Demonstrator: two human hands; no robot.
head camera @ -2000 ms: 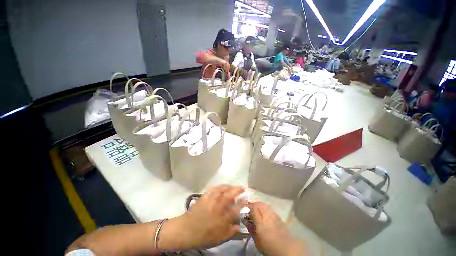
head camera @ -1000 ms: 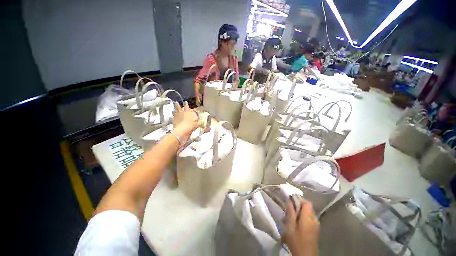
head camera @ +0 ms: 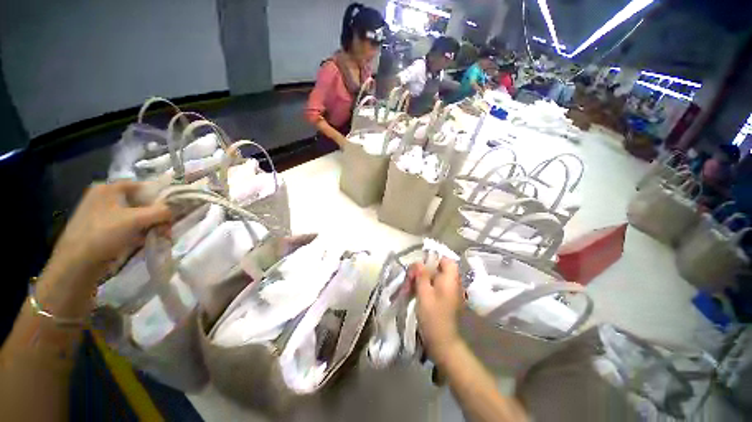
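My left hand point(head camera: 124, 218) is closed on the handle of a beige tote bag point(head camera: 177, 284) filled with white stuffing, at the left front. My right hand point(head camera: 437, 293) pinches the top or handle of another beige bag point(head camera: 396, 305) near the centre; the exact part is hidden by the fingers. Between my hands stands an open bag point(head camera: 272, 363) with white stuffing paper point(head camera: 280, 288) showing in its mouth.
More stuffed bags point(head camera: 412, 189) stand in rows at left, centre and right. A red board point(head camera: 592, 254) and a blue object point(head camera: 713, 309) lie at right. A person in pink point(head camera: 334, 95) stands behind the table point(head camera: 317, 194), others farther back.
My left hand has moved nearer on the left and now grips a bag handle there. A stuffed bag now stands between my hands. My right hand has moved slightly left and up.
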